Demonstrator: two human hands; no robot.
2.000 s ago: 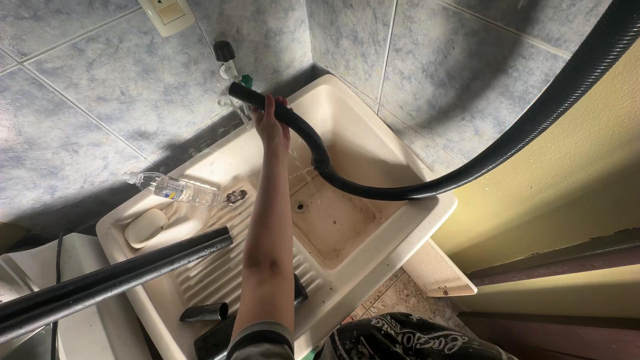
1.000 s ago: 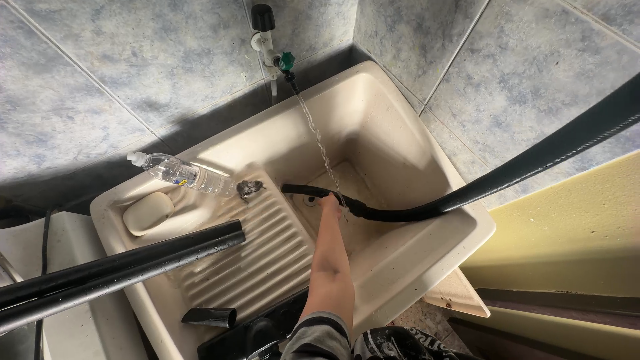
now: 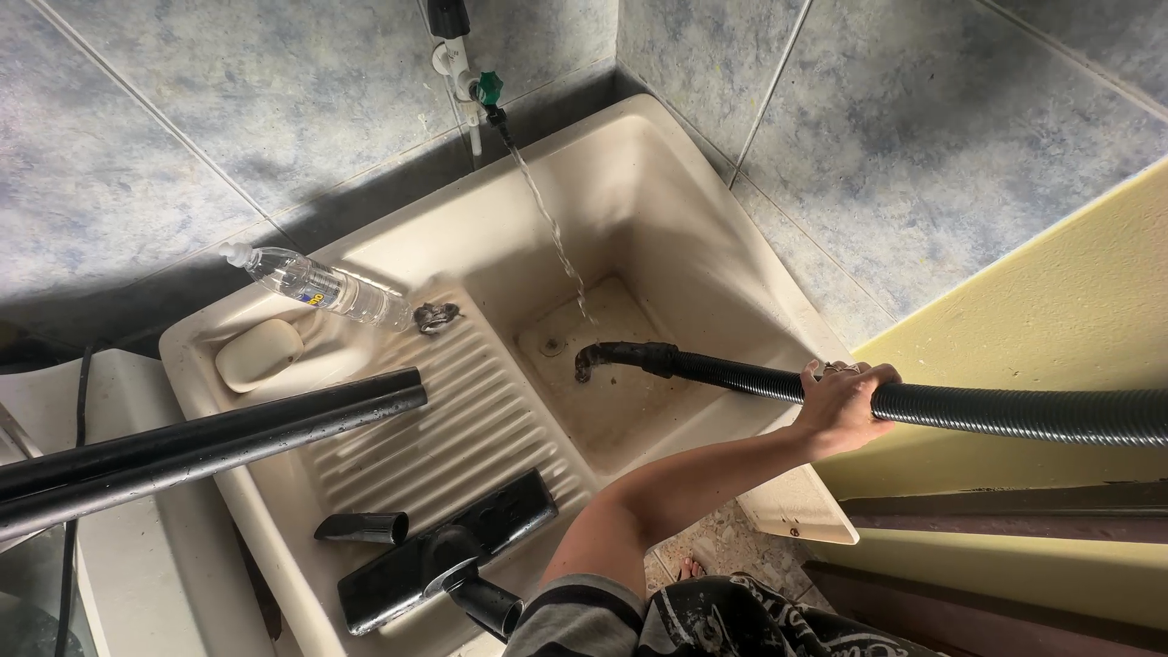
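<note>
My right hand (image 3: 841, 406) is closed around a black corrugated vacuum hose (image 3: 1013, 415) at the sink's right rim. The hose's curved end piece (image 3: 630, 356) hangs in the basin of the cream laundry sink (image 3: 730, 274), its tip low over the basin floor near the drain. A thin stream of water (image 3: 552, 224) falls from the tap with a green handle (image 3: 489, 88) into the basin, close to the hose tip. On the ribbed washboard lie a black floor nozzle (image 3: 447, 557) and a short black crevice nozzle (image 3: 363, 527). My left hand is not in view.
Two black tubes (image 3: 228, 429) reach over the sink's left side. A clear plastic bottle (image 3: 319, 285), a bar of soap (image 3: 260, 356) and a dark crumpled scrubber (image 3: 436, 317) rest along the back left. Tiled walls stand behind; a white appliance (image 3: 146, 511) is at the left.
My right hand has moved from the hose's end by the tap, down into the basin, then right along the hose to the rim. The hose end has come down into the basin.
</note>
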